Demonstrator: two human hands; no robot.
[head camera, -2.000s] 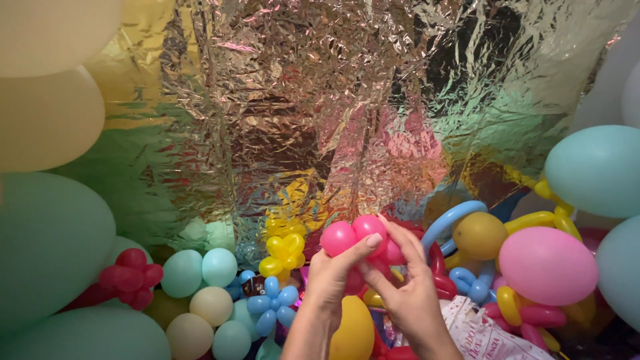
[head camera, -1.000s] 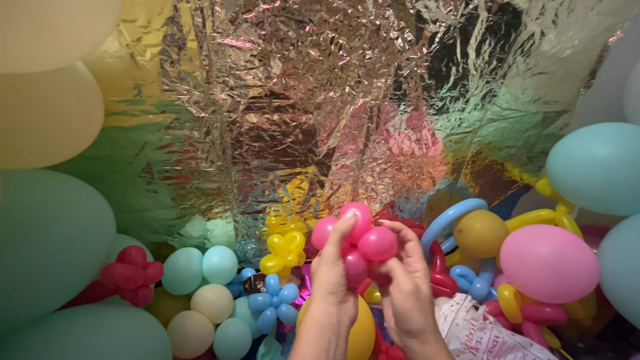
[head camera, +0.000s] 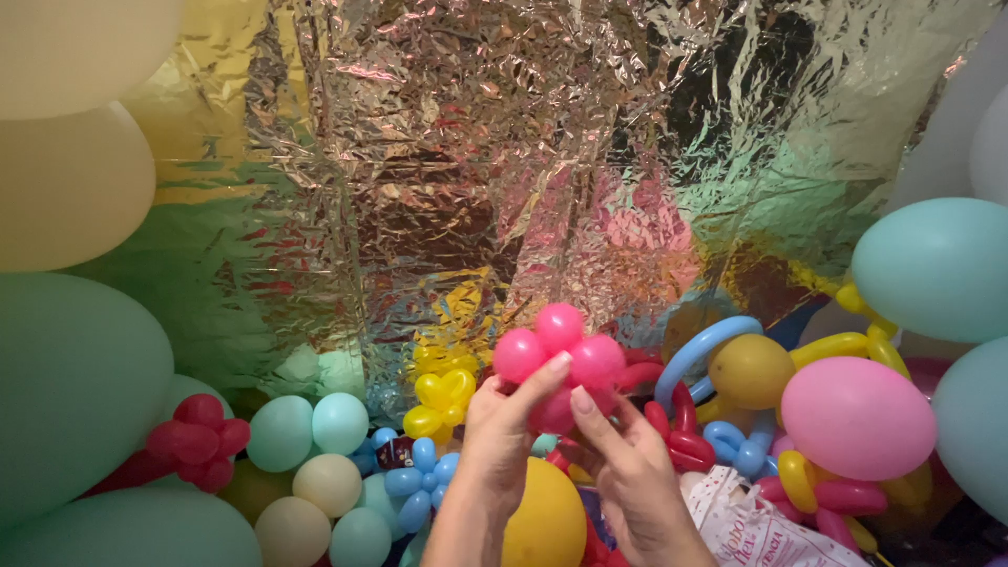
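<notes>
A cluster of several small round pink balloons (head camera: 560, 327) is held up at the lower middle of the head view. My left hand (head camera: 504, 425) grips it from the left, its thumb across the front. My right hand (head camera: 622, 449) holds the lower right side, its thumb near the other thumb. The spot between the fingertips, at the cluster's middle, is partly hidden. Below and behind the hands is a yellow balloon (head camera: 545, 516).
Crinkled reflective foil (head camera: 488, 157) hangs behind. Large green (head camera: 71, 394) and cream balloons bulge at left. A blue balloon flower (head camera: 428, 479) and a red one (head camera: 198, 441) lie low. A pink balloon (head camera: 858, 419), twisted balloons and a printed white bag (head camera: 764, 520) lie at right.
The pink cluster has turned between my hands, and its balloons show in a different arrangement. My fingers and thumbs have shifted their hold on it.
</notes>
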